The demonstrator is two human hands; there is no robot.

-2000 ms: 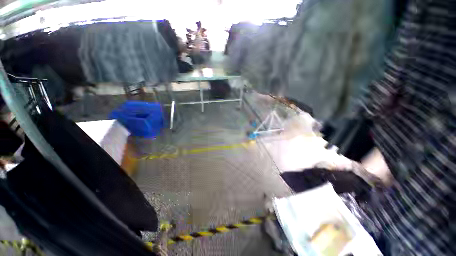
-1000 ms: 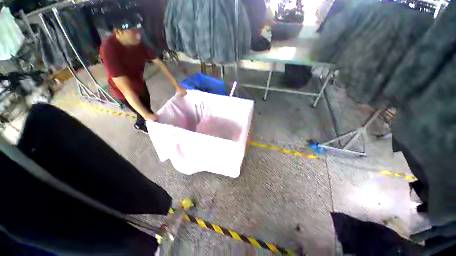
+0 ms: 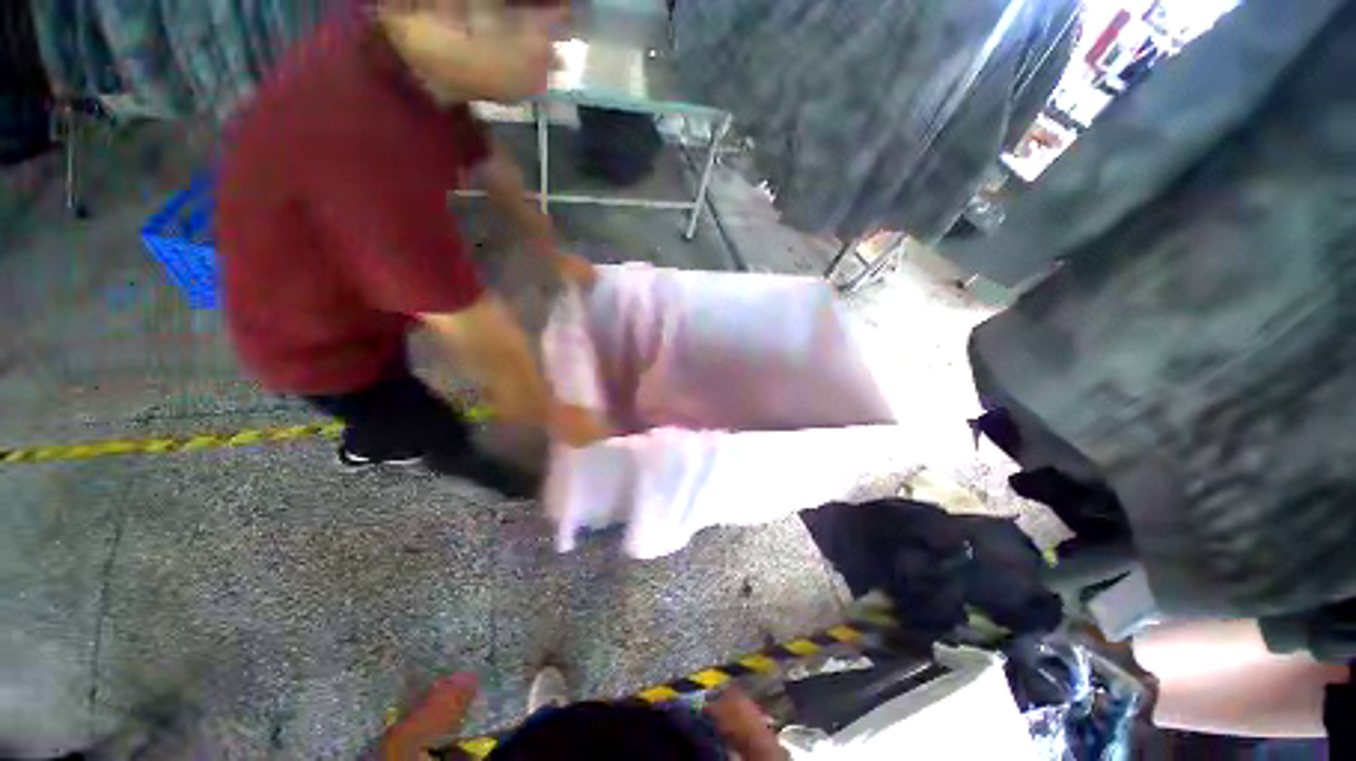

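Note:
A cart lined with pale pink-white cloth (image 3: 729, 476) stands in front of me, with a person in a dark red shirt gripping its left end. Its visible inside shows only cloth. My left hand (image 3: 431, 717) is at the bottom edge, left of centre, blurred and partly cut off. My right hand (image 3: 748, 729) is at the bottom edge, right of a dark rounded shape (image 3: 610, 732) that I cannot identify. Neither hand touches the cart. Whether either hand holds anything cannot be told.
Black garments (image 3: 937, 558) lie on the floor right of the cart, near yellow-black tape (image 3: 729, 674). Grey garments (image 3: 1190, 327) hang close on the right. A blue crate (image 3: 186, 245) is behind the person. A table (image 3: 640, 104) stands at the back.
The person and cart have moved closer and to the right. The view has turned, and both my hands now show at the bottom. The black garments at near left are out of view.

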